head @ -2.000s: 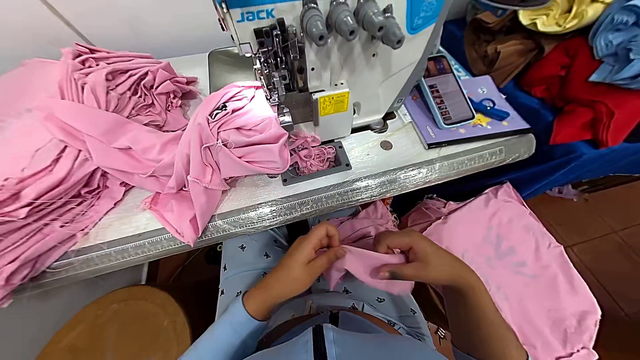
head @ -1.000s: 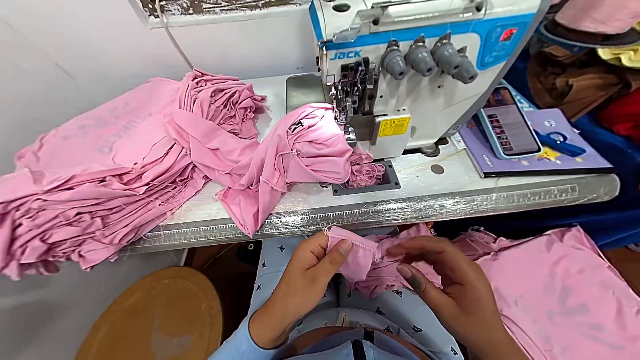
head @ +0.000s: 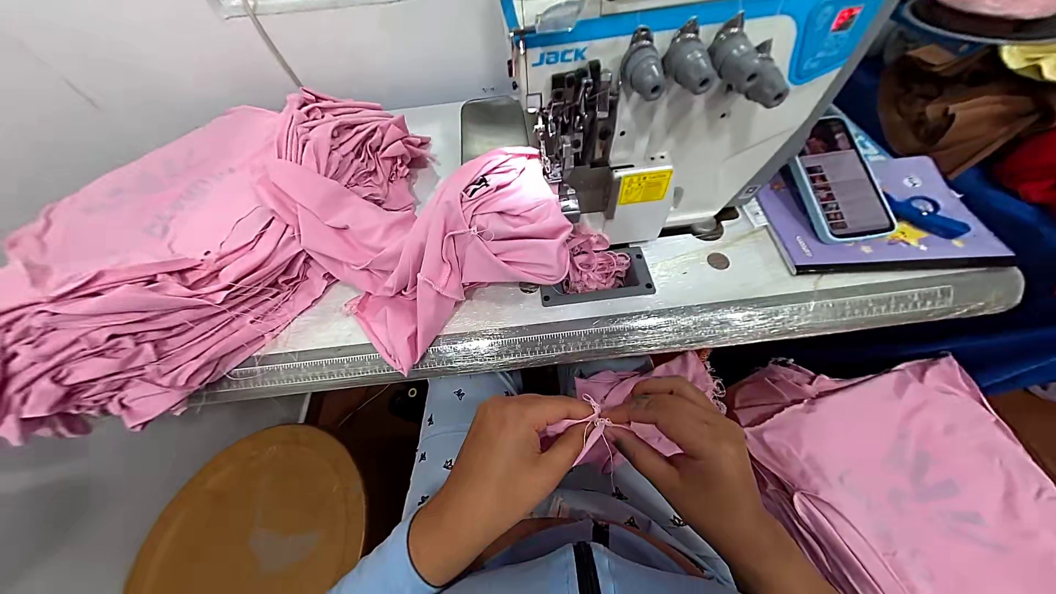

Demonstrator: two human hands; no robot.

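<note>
Above my lap, my left hand [head: 516, 462] pinches a small piece of pink fabric [head: 620, 388] between thumb and fingers. My right hand [head: 693, 450] grips the same piece from the other side, its fingertips close to the left ones. Loose threads hang from the seam between them. Beyond my hands, a pink garment [head: 495, 239] lies on the machine bed with one end at the presser foot of a Jack overlock sewing machine [head: 569, 115]. Pink fabric scraps [head: 596, 268] fill a recess in the bed.
A large pile of pink pieces [head: 190, 214] covers the table's left side. More pink pieces [head: 907, 470] lie at my right. A phone [head: 846, 181] rests on a purple notebook [head: 932, 247] beside blue thread snips [head: 928, 216]. A round brown stool [head: 256, 511] stands lower left.
My hands have drawn close together at the seam, where one second ago they were further apart and the right fingers were more spread. The view has shifted since two seconds ago.
</note>
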